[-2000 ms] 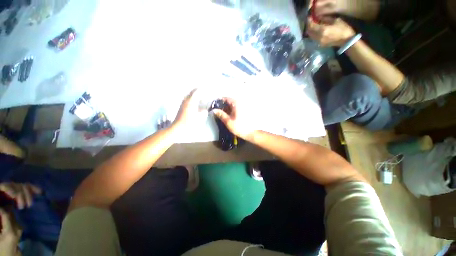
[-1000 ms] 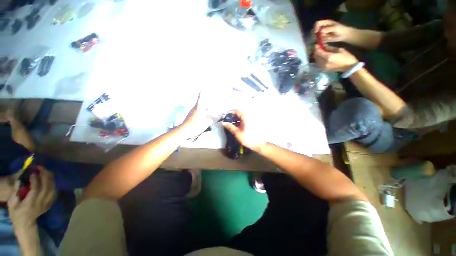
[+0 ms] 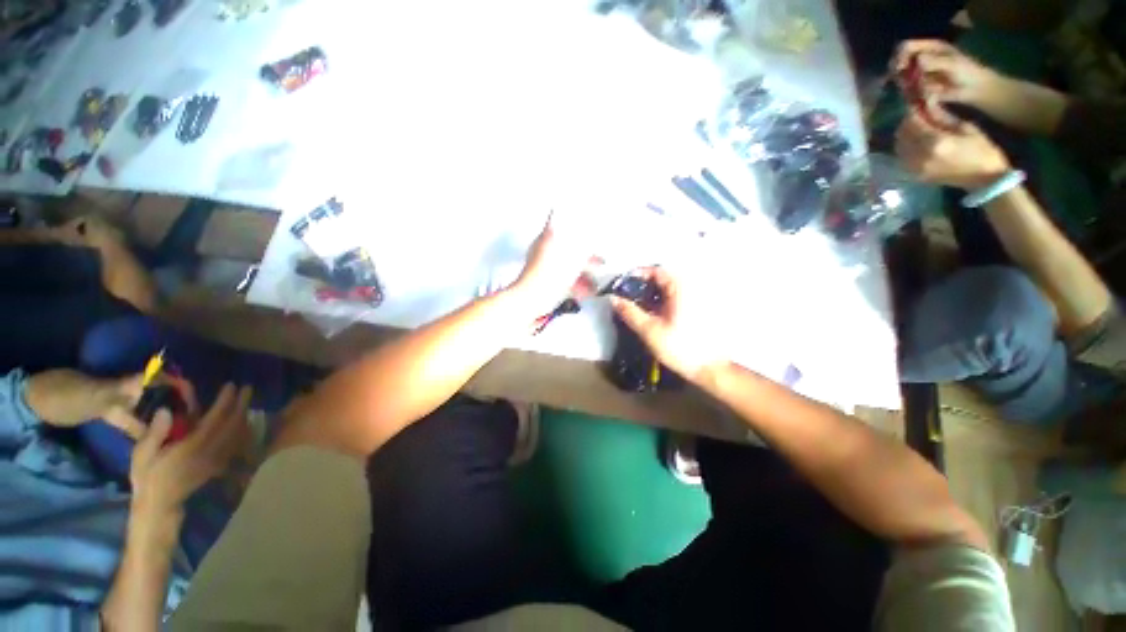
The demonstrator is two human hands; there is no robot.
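Note:
My right hand (image 3: pixel 657 319) holds a small black part (image 3: pixel 633 291) in its fingertips, near the table's front edge. A black cable bundle (image 3: pixel 631 358) with a yellow tip lies just below that hand at the table edge. My left hand (image 3: pixel 543 274) is to the left of it, overexposed by the bright light. A thin lead with red and black strands (image 3: pixel 558 316) shows at its fingertips and seems held. Exact finger contact on the left is washed out.
A bagged cable set (image 3: pixel 352 278) lies left on the white table. Black rods (image 3: pixel 710 195) and a pile of bagged black parts (image 3: pixel 796 154) lie right. Other people's hands (image 3: pixel 951 117) hold red items at the right; more hands (image 3: pixel 173 432) hold a black part with a yellow tip at the left.
The whole view has shifted, so the table sits further right in the picture. The red and black lead now shows at my left hand. My right hand still holds the black part.

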